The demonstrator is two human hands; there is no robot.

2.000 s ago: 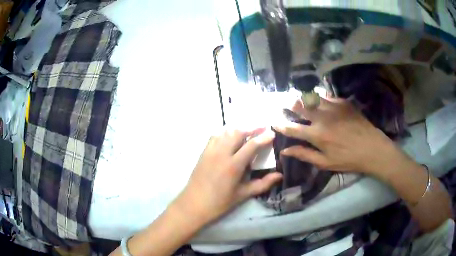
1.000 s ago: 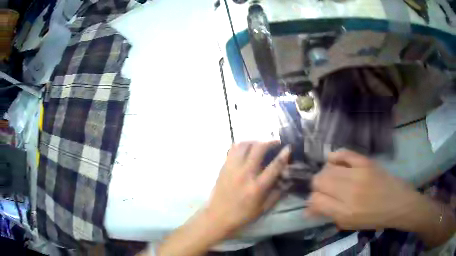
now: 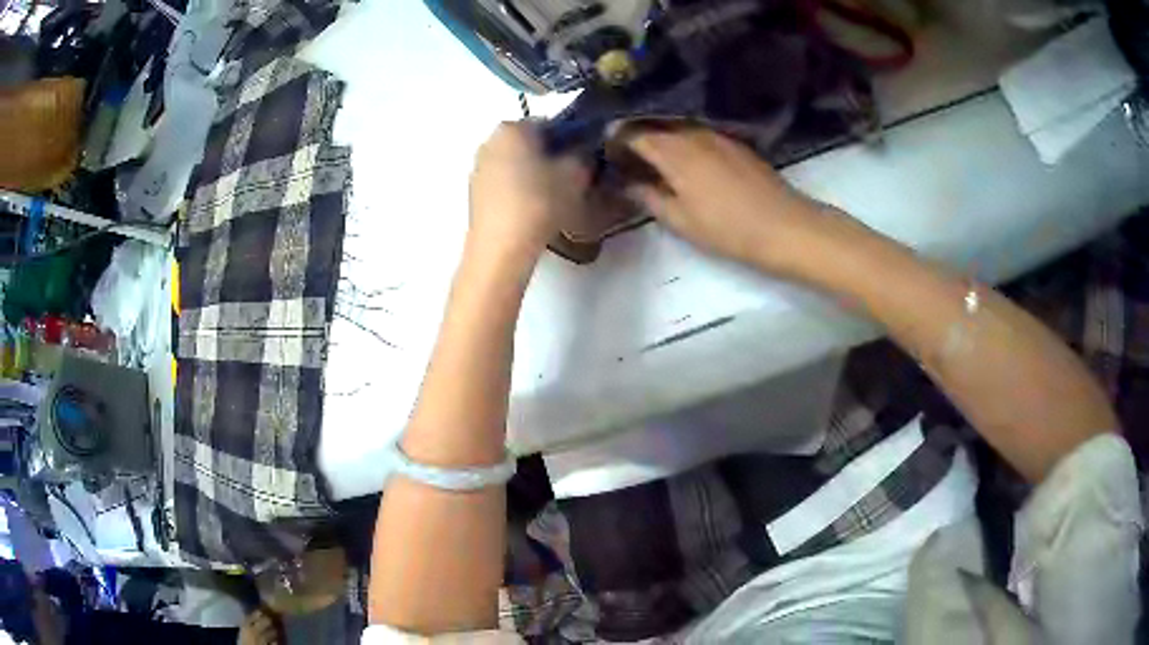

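A dark plaid cloth piece (image 3: 602, 217) lies bunched at the machine, its lower edge turned up to show a brown edge. My left hand (image 3: 523, 189) is blurred and grips its left side. My right hand (image 3: 712, 189) has its fingers curled on its upper right part. The fingertips of both hands are partly hidden. The sewing machine head (image 3: 536, 38) with its blue-green edge is cut off at the top. The needle is not clearly seen. More dark cloth (image 3: 743, 69) lies right of the head.
A large plaid panel (image 3: 258, 290) lies along the table's left side, with loose threads beside it. Red looped handles (image 3: 882, 44) are at top right. White pieces (image 3: 1071, 88) lie at the right edge. A white strip (image 3: 847, 486) lies on plaid in the lap. A brown basket (image 3: 40, 132) stands far left.
The view has shifted, so the machine head sits higher and the lap shows. The right hand has moved in beside the left at the cloth, whose edge is now turned up.
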